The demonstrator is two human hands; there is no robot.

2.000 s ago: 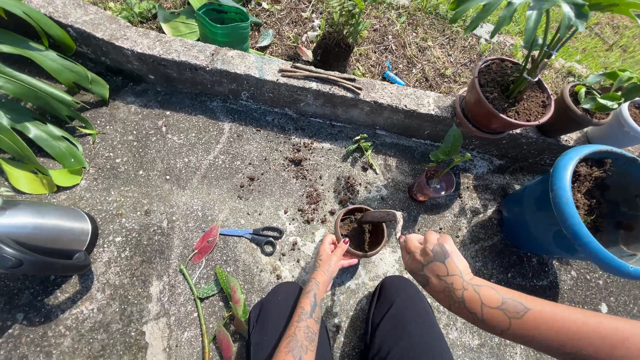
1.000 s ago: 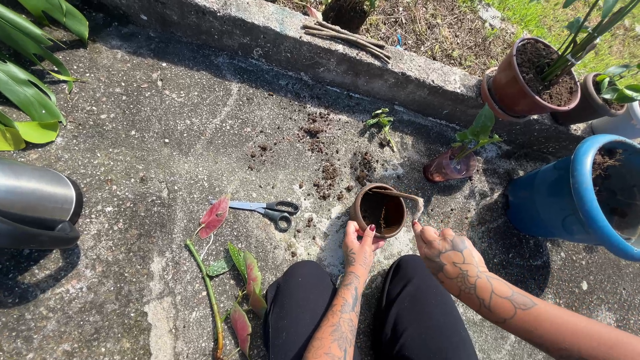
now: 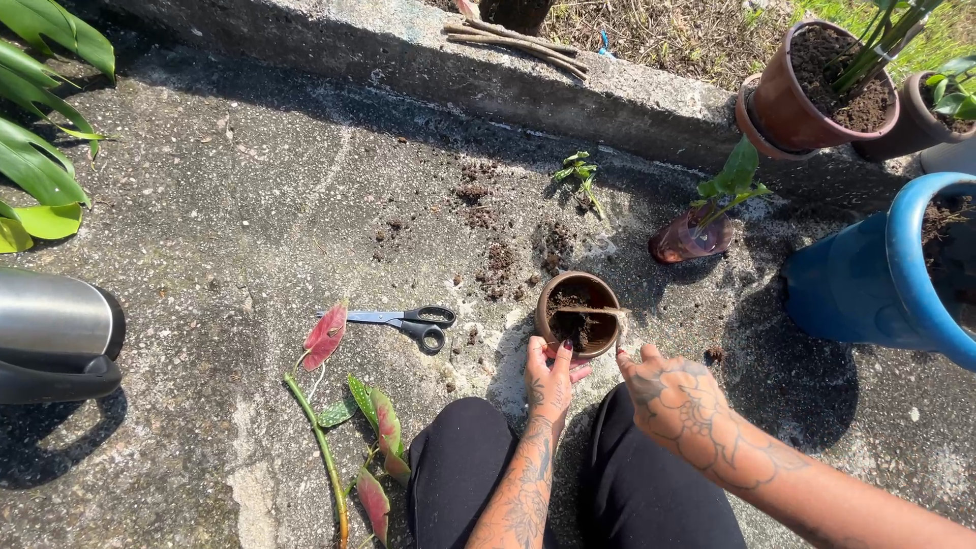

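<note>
A small brown plant pot point(image 3: 543, 305) with dark soil point(image 3: 576, 324) in it stands on the concrete in front of my knees. My left hand point(image 3: 550, 374) grips its near rim, thumb at the edge and fingers around the side. My right hand point(image 3: 671, 389) is closed on the handle of a small trowel point(image 3: 598, 311), whose blade reaches into the pot over the soil. Just beyond the pot lie loose crumbs of soil point(image 3: 499, 267) and a small leafy cutting point(image 3: 583, 179). A pinkish clear cup point(image 3: 686, 238) holding a green-leaved cutting point(image 3: 736, 179) stands to the right.
Scissors point(image 3: 404, 319) and a pink-leaved stem point(image 3: 324, 450) lie at left, beyond them a steel kettle point(image 3: 53, 320). A blue pot point(image 3: 846, 274) stands right. Sticks point(image 3: 518, 46) and a potted plant point(image 3: 801, 91) rest on the low concrete wall point(image 3: 648, 99).
The trowel has shifted within the pot: its blade was broad side up near the right rim two seconds ago and now lies lower across the soil. My left hand stays on the pot.
</note>
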